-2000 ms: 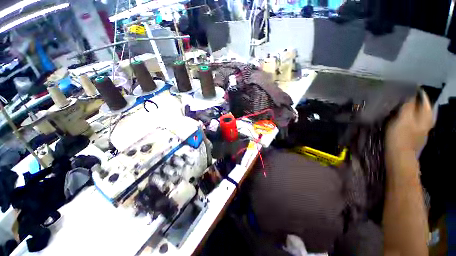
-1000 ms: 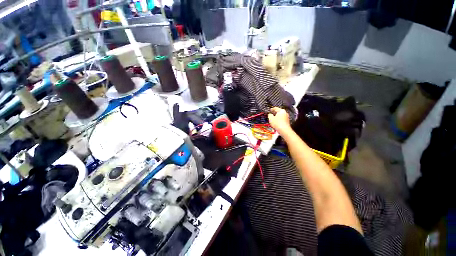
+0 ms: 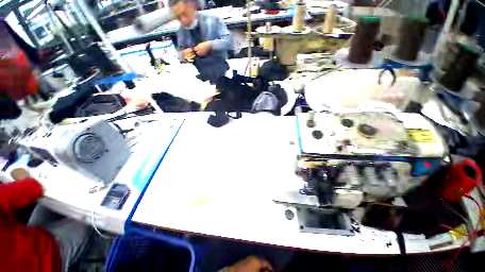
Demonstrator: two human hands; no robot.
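Observation:
One hand, by its place and angle my left hand [image 3: 247, 264], is cut off by the bottom edge at the middle, below the table; its fingers and anything in it are hidden. My right hand is not in view. The overlock machine [image 3: 367, 138] stands on the white table [image 3: 223, 175] at the right, with its row of knobs facing me. No cloth shows at its needle area. A thin strip of dark striped cloth [image 3: 425, 263] shows at the bottom right, below the table edge.
A blue bin [image 3: 151, 252] is under the front edge. A grey machine end [image 3: 90, 149] and keypad [image 3: 116, 195] stand left, near a person's red sleeve [image 3: 21, 196]. A red spool [image 3: 461, 179] is far right. Another person [image 3: 205, 40] works behind black cloth [image 3: 234, 87].
The view has swung left, bringing in the neighbouring machine, blue bin and two people. My right arm, earlier reaching to the red cord and striped heap, has left the picture.

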